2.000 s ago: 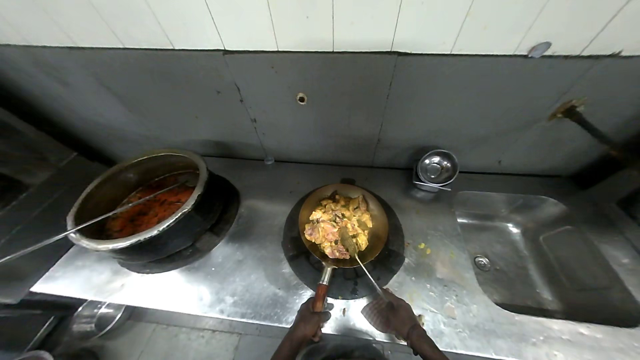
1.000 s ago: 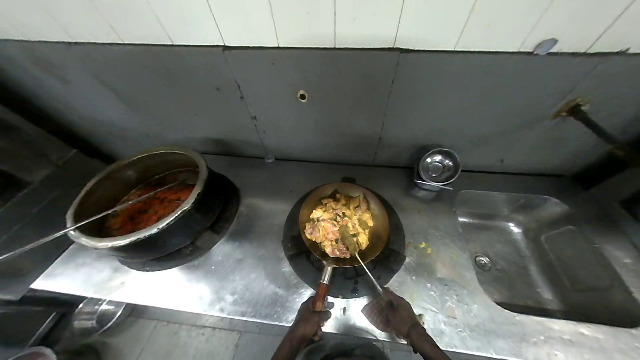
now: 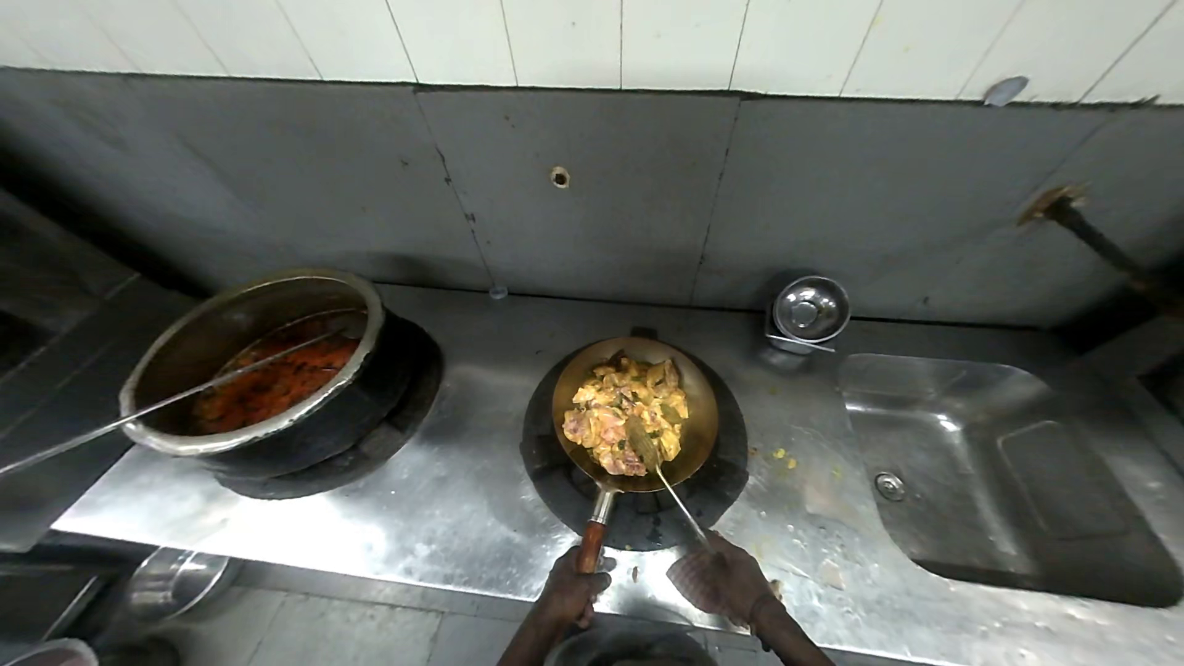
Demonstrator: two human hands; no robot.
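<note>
My left hand [image 3: 572, 588] grips the wooden handle [image 3: 591, 548] of a round pan [image 3: 705, 407] that sits on a black burner [image 3: 541, 430]. My right hand [image 3: 726, 581] is closed around the metal shaft of a cooking spoon or spatula [image 3: 682, 505]; its coated head rests on the food near the front right of the pan. Yellow-coated chunks of food [image 3: 615, 407] with pinkish pieces and dark green bits fill the pan's middle. The pan's handle points towards me, and the utensil slants down to the right.
A large metal pot [image 3: 370, 347] of red-orange food stands on the left burner [image 3: 425, 379], with a long rod-like handle [image 3: 111, 427] across its rim. Steel bowls [image 3: 812, 310] stand by the back wall, left of a steel sink [image 3: 980, 462]. Yellow scraps [image 3: 784, 457] lie right of the burner.
The food in the pan has shifted a little under the utensil. Both hands keep their holds in nearly the same places.
</note>
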